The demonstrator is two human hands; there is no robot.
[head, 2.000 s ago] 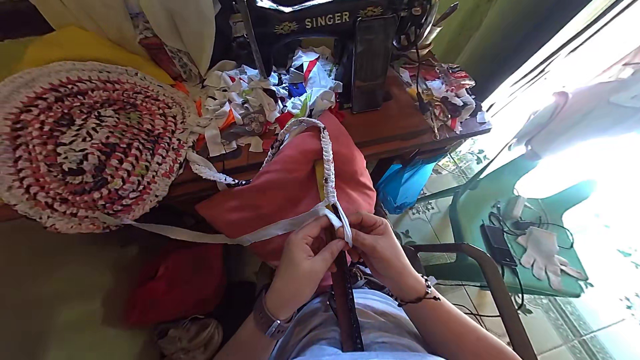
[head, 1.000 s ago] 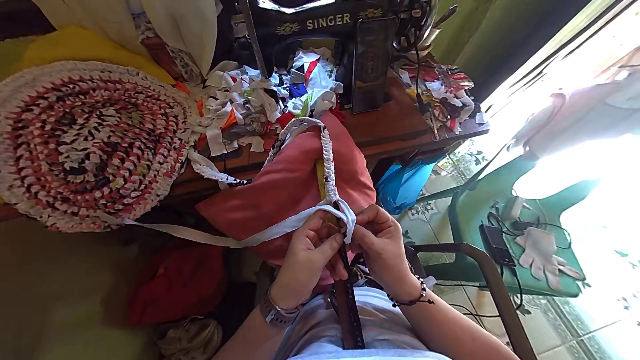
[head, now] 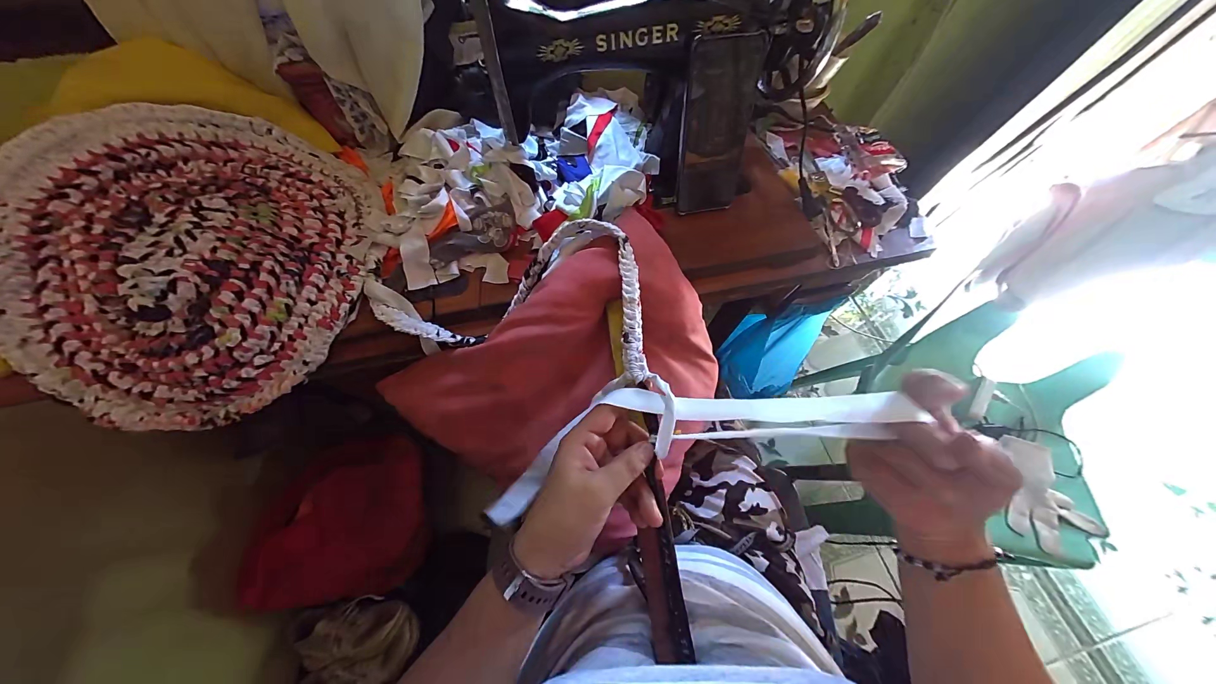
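My left hand (head: 598, 475) pinches the working end of a braided fabric cord (head: 630, 304), beside a dark strap-like bar (head: 665, 570) that runs up from my lap. Out to the right, my right hand (head: 936, 465), slightly blurred, grips a white fabric strip (head: 779, 408) drawn taut from the braid in two lengths. Another part of the strip hangs down left of my left hand. The braid passes over a salmon-red cushion (head: 532, 361) and leads left toward a round rag rug (head: 180, 266) of red, white and black strips.
A black Singer sewing machine (head: 617, 57) stands on a wooden table (head: 722, 237) with heaped fabric scraps (head: 503, 180). At right, a green plastic chair (head: 1045, 380) holds a glove (head: 1040, 513) and cables. A blue bag (head: 774, 351) hangs below the table; red cloth (head: 332, 522) lies lower left.
My right hand has moved from beside my left hand far to the right, pulling the white strip out straight. My left hand stays at the end of the braid.
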